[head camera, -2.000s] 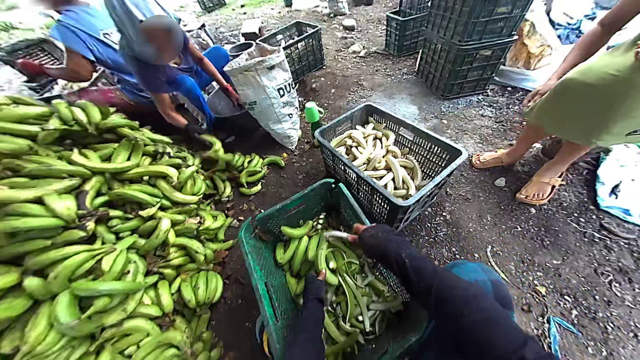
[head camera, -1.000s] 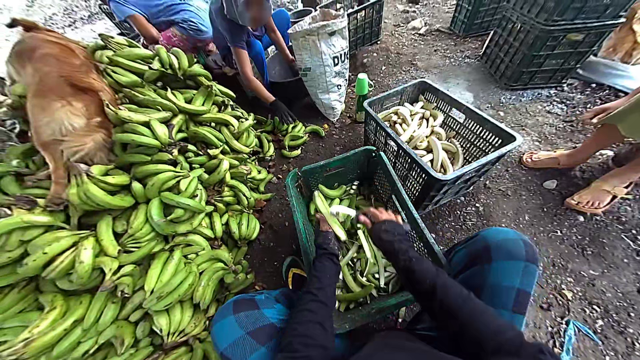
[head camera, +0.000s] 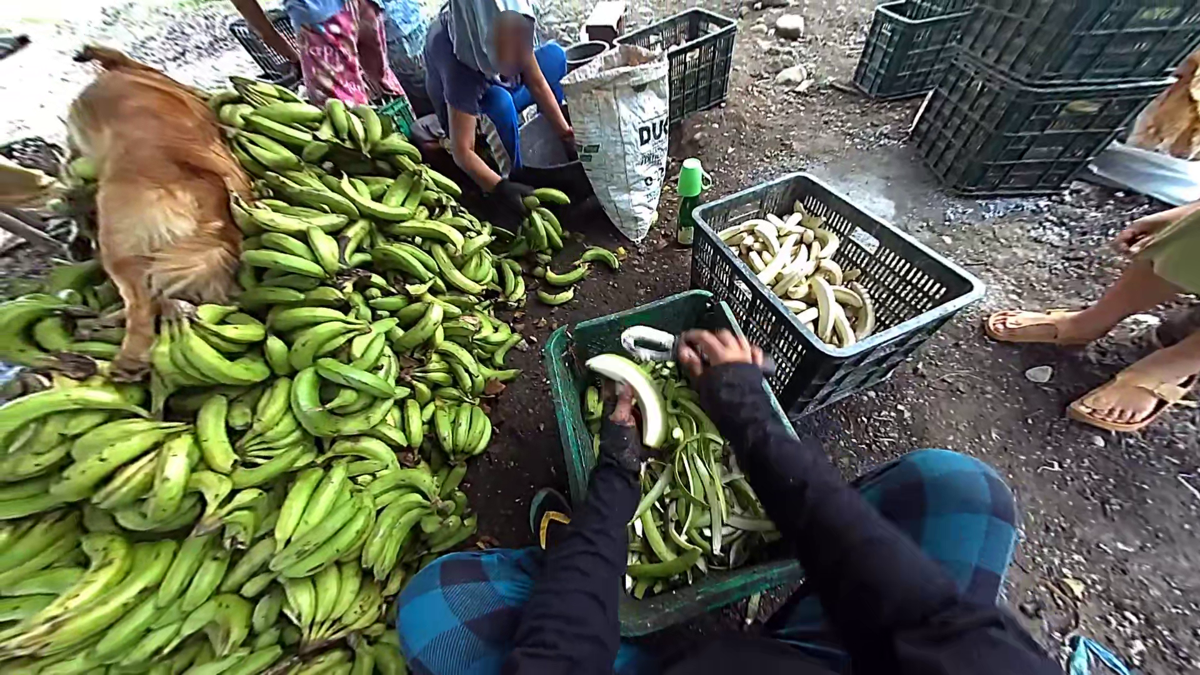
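My left hand (head camera: 622, 409) holds a partly peeled green banana (head camera: 639, 392), its pale flesh showing, over the green plastic crate (head camera: 561, 412). Just right of it, my right hand (head camera: 720, 352) grips a peeler (head camera: 651, 342) with a light-coloured head; part of its handle is hidden by my fingers. Banana peels (head camera: 698, 483) and some green bananas lie in the crate below both hands. A black plastic crate (head camera: 848, 370) with peeled bananas (head camera: 797, 267) stands touching or close beside it at the upper right.
A large heap of green bananas (head camera: 319, 394) covers the left side, with a brown dog (head camera: 164, 178) on it. Beyond are a crouching person (head camera: 487, 94), a white sack (head camera: 619, 141) and a green bottle (head camera: 690, 202). Stacked crates (head camera: 1031, 122) and a person's sandalled feet (head camera: 1120, 398) are at right.
The banana in my left hand shows a large pale peeled face, where it looked mostly green one second ago. My right hand with the peeler has moved off the banana. The view has shifted.
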